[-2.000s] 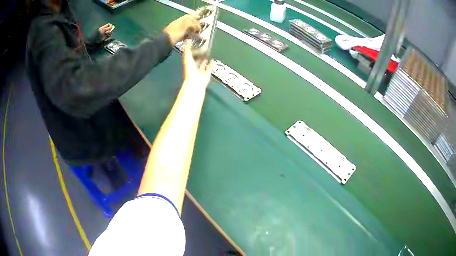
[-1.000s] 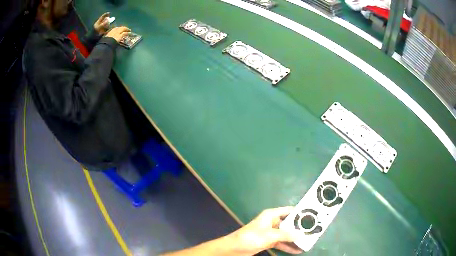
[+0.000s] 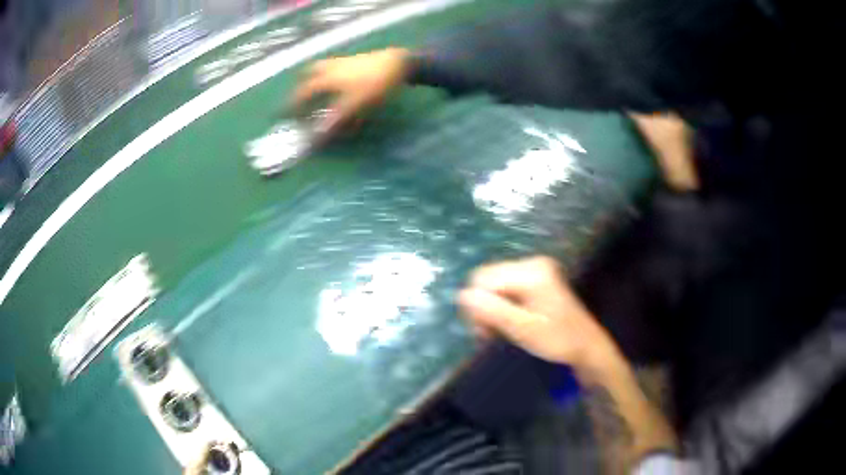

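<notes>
The silver three-hole plate (image 3: 167, 394) is tilted at the lower left, its dark round openings facing up. My left hand (image 3: 197, 464) is mostly cut off by the bottom edge; a fingertip shows at the plate's near end. My right hand (image 3: 524, 306) is over the bench's near side with its fingers curled in, at the right of a shiny clear tray (image 3: 376, 301). Blur hides whether anything is between its fingertips. Glare hides what the tray holds.
Another silver plate (image 3: 104, 315) lies beyond the held one. A person's dark sleeve (image 3: 557, 56) crosses the top, with a hand (image 3: 357, 88) at another plate (image 3: 276, 148). Another shiny patch (image 3: 529, 181) lies farther right. Stacked layered pieces (image 3: 88, 97) stand at far left.
The view has swung right, bringing the tray and another person's arms into sight. The held plate now shows at the lower left. My right hand has come into view.
</notes>
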